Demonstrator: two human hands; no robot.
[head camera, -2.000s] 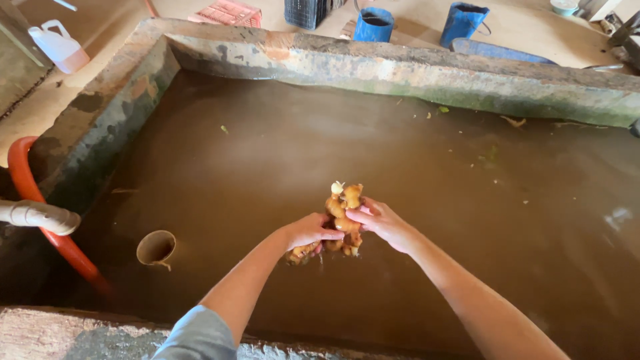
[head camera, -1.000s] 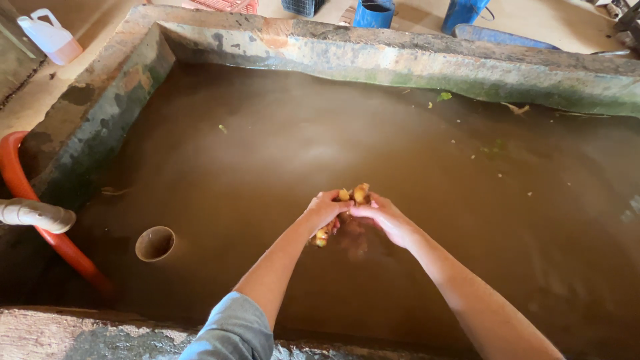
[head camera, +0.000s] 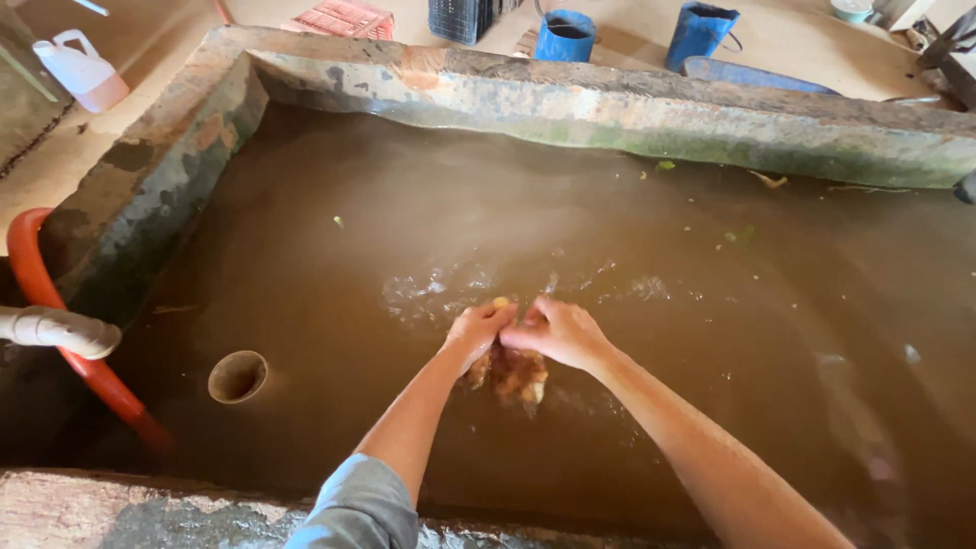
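A knobbly, yellow-brown rhizome that looks like ginger (head camera: 526, 375) lies partly under the muddy water of a concrete tank (head camera: 564, 114). My left hand (head camera: 479, 329) grips it from the left, and a yellowish knob shows above the fingers. My right hand (head camera: 560, 332) touches it from the right with bent fingers; whether these fingers close on it is hidden. Both hands are at the water's surface, close together, with ripples and splashes just beyond them. Much of the rhizome's outline is blurred by the water.
An open pipe end (head camera: 238, 377) stands in the water at left, near an orange hose (head camera: 95, 374) and a pale plastic pipe (head camera: 65, 329). Beyond the rim are a plastic jug (head camera: 84, 72), a red crate (head camera: 343, 19), a black crate (head camera: 461, 19) and blue containers (head camera: 566, 36).
Two seconds ago the rhizome was held up above the water; now most of it is in the water. Splashes have appeared around my hands, and my right hand has shifted its hold.
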